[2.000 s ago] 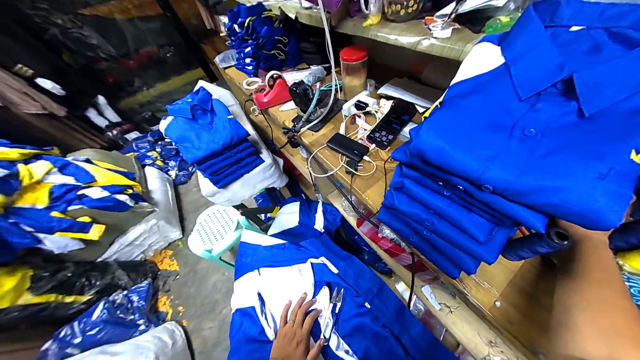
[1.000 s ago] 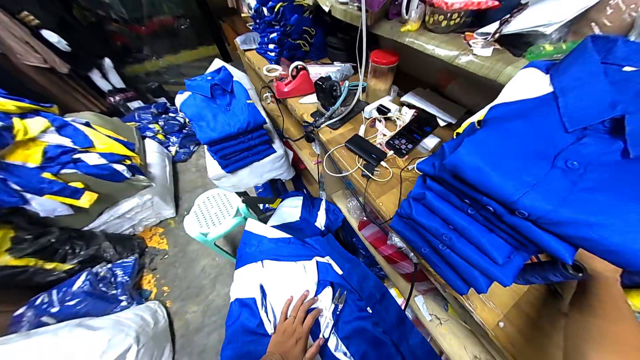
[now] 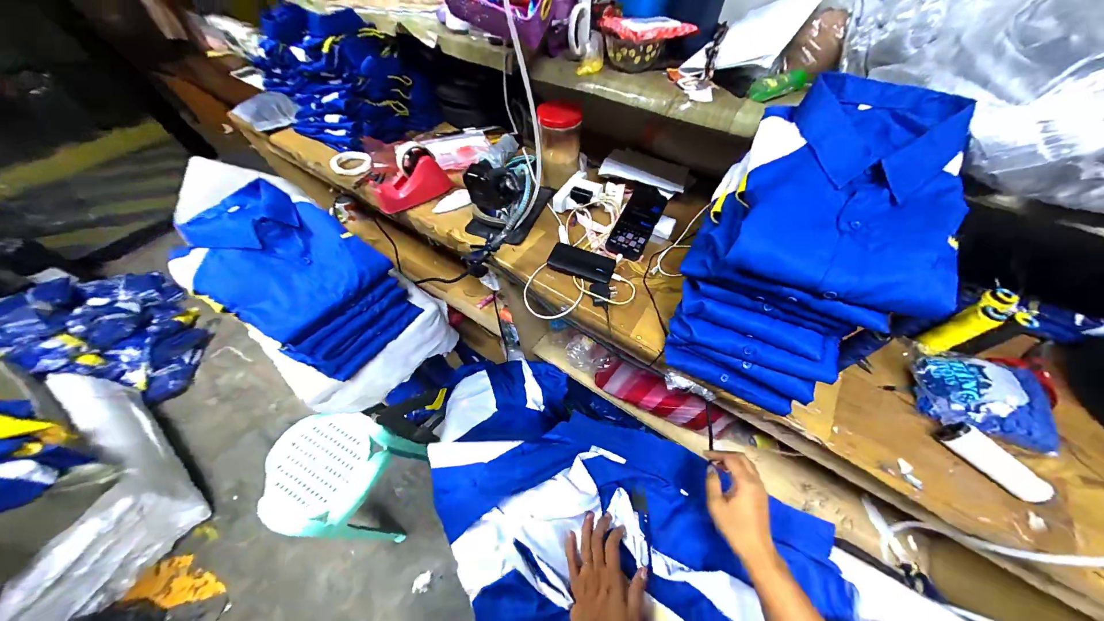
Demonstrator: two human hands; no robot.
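A blue and white garment (image 3: 535, 517) lies spread below me. My left hand (image 3: 604, 569) rests flat on its white part, fingers apart and holding nothing. To the right, over the garment's blue part, my right hand (image 3: 737, 500) pinches the end of a thin dark cord or tool (image 3: 710, 431), too small to identify. Folded blue shirts (image 3: 828, 233) form a stack on the wooden table beyond my right hand. At the left stands another stack of folded blue shirts (image 3: 293, 267) on white material.
A pale green plastic stool (image 3: 319, 474) stands on the floor at left. Along the wooden table (image 3: 871, 414) are a red tape dispenser (image 3: 414, 183), a red-lidded jar (image 3: 559, 138), a black phone (image 3: 636, 222), cables, a yellow thread cone (image 3: 966, 323) and a white cylindrical object (image 3: 996, 464).
My right arm, earlier reaching to the table beside the right shirt stack, is now over the garment with the thin dark thing. My left hand stays flat on the cloth. The view has shifted right.
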